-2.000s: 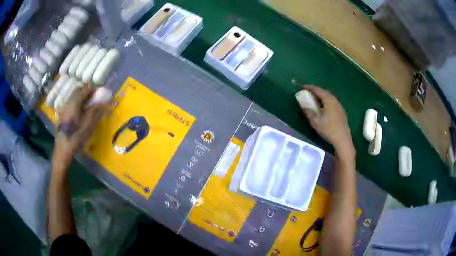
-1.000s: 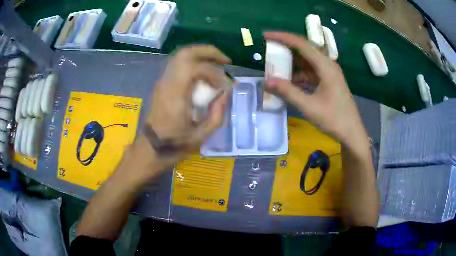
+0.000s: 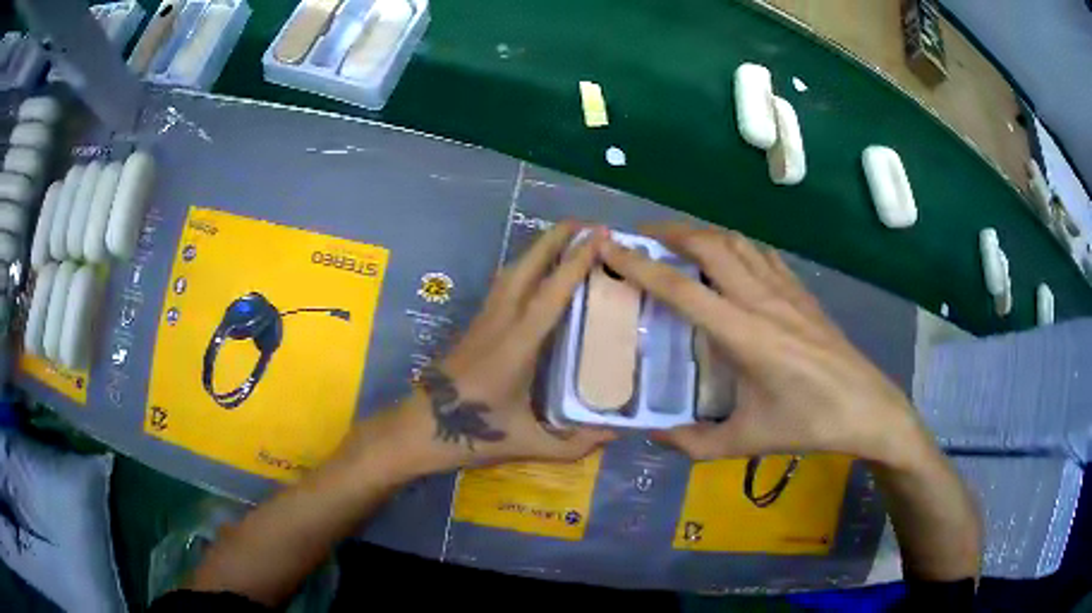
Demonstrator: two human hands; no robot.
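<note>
A white three-compartment tray [image 3: 667, 347] stands in front of me on the printed cardboard mat. A beige-faced device [image 3: 610, 341] lies in its left compartment, its dark spot at the top end partly under my fingers. A second device [image 3: 714, 374] shows in the right compartment, mostly hidden by my right hand. The narrow middle slot holds nothing. My left hand [image 3: 517, 347] grips the tray's left side, fingertips at its top edge. My right hand [image 3: 778, 347] grips the right side and reaches over the right compartment.
Filled trays [image 3: 347, 48] stand on the green belt [image 3: 503, 90] at upper left. Loose white devices [image 3: 889, 187] lie on the belt at right. Rows of white devices [image 3: 96, 204] lie at far left. Stacked empty trays [image 3: 1000, 383] are at right. A dark box [image 3: 923, 40] is beyond.
The two devices that were in my hands are now in the tray's side compartments. Both hands have come down and closed around the tray.
</note>
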